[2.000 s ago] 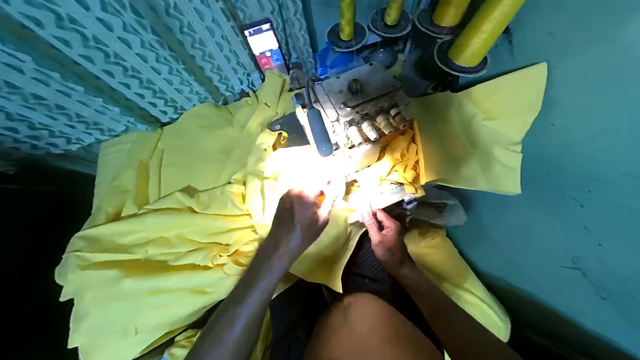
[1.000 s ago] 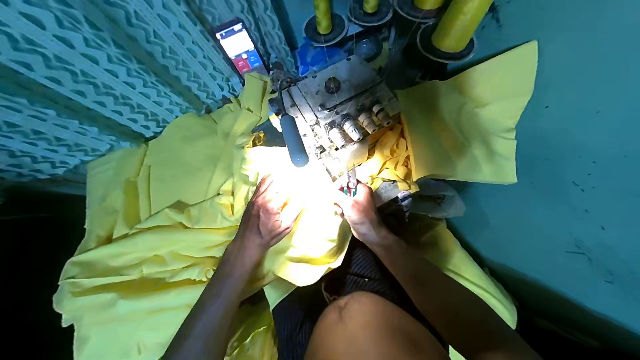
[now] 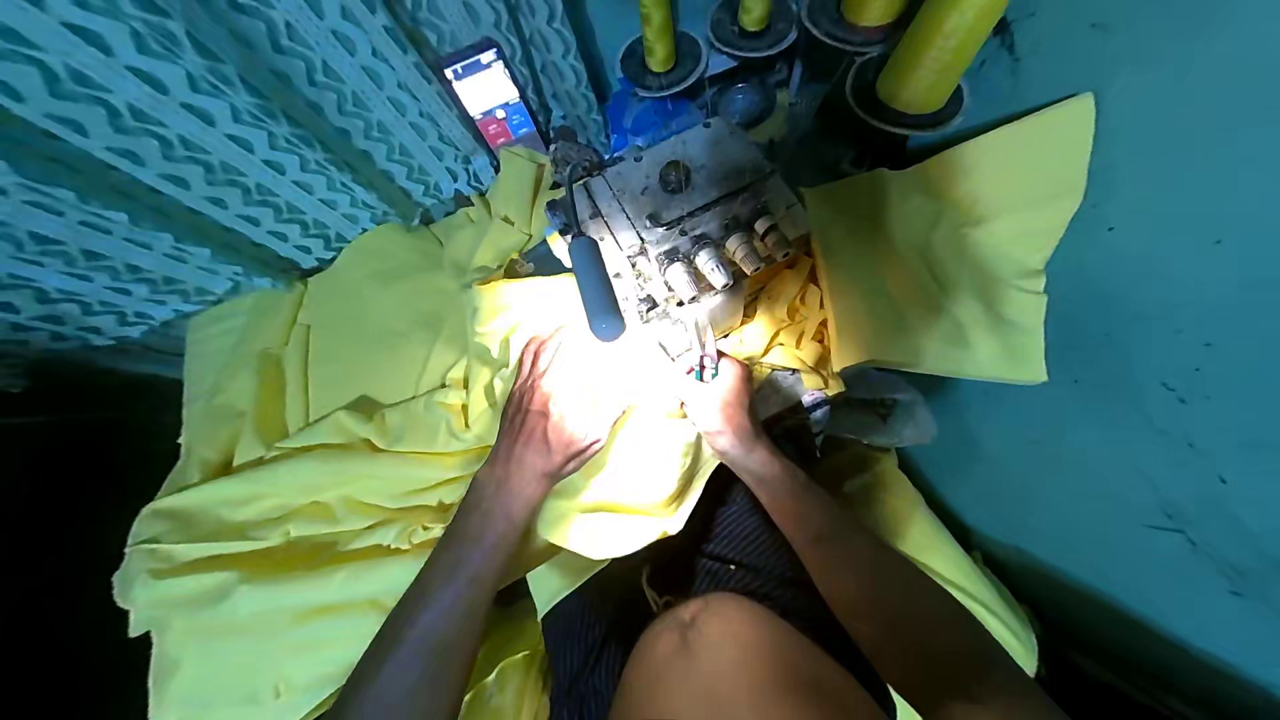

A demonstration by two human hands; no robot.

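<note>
An overlock sewing machine (image 3: 690,200) stands at the upper middle, its tension knobs facing me and a lamp glaring below. Yellow fabric (image 3: 610,500) lies in front of it and spreads far to the left. My left hand (image 3: 545,410) rests on this fabric with spread fingers, left of the glare. In my right hand (image 3: 722,400), near the machine's front edge, is a small pair of scissors or thread snips (image 3: 706,355), points toward the machine. Glare hides the fingertips and the fabric edge between the hands.
Yellow thread cones (image 3: 935,60) stand behind the machine. Yellow fabric strips (image 3: 785,320) are bunched at its right, beside a hanging yellow panel (image 3: 950,240). A phone (image 3: 493,98) leans at the back left. A clear plastic bag (image 3: 880,408) sits beside the teal wall (image 3: 1160,450).
Two seconds ago my left hand was closer to the machine's needle area; it has moved back left onto the fabric. My right hand has moved up, and the snips now show in it.
</note>
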